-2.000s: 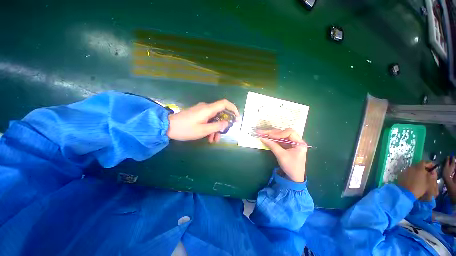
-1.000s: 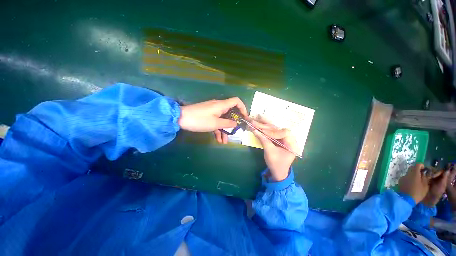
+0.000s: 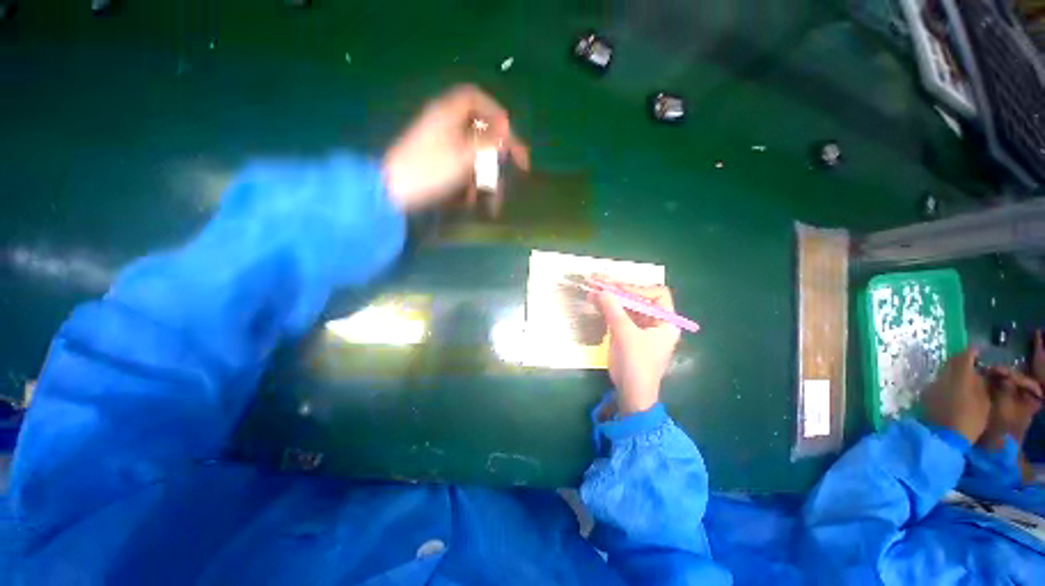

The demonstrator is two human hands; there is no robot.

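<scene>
My left hand (image 3: 441, 149) is blurred and raised over the far part of the bench. Its fingers hold a small electronic unit (image 3: 487, 169) with a bright white face. My right hand (image 3: 642, 349) holds pink tweezers (image 3: 651, 306) like a pen. Their tip is over the adhesive-pad sheet (image 3: 562, 326), a whitish rectangle with tiny dark marks. The hand covers the sheet's right part. Whether the tip holds a pad is too small to tell.
Several black units, one at the back (image 3: 594, 52), stand on the green bench (image 3: 733, 401). Amber tape (image 3: 550, 206) lies beyond the sheet. At right are a brown strip holder (image 3: 820, 309), a metal post (image 3: 951, 237), a green tray (image 3: 960, 300) of white pieces and another person's hands (image 3: 960, 395).
My left hand has moved away from the sheet, toward the bench's far side, with the unit. My right hand has brought the tweezers from the unit back over the sheet. The view has shifted.
</scene>
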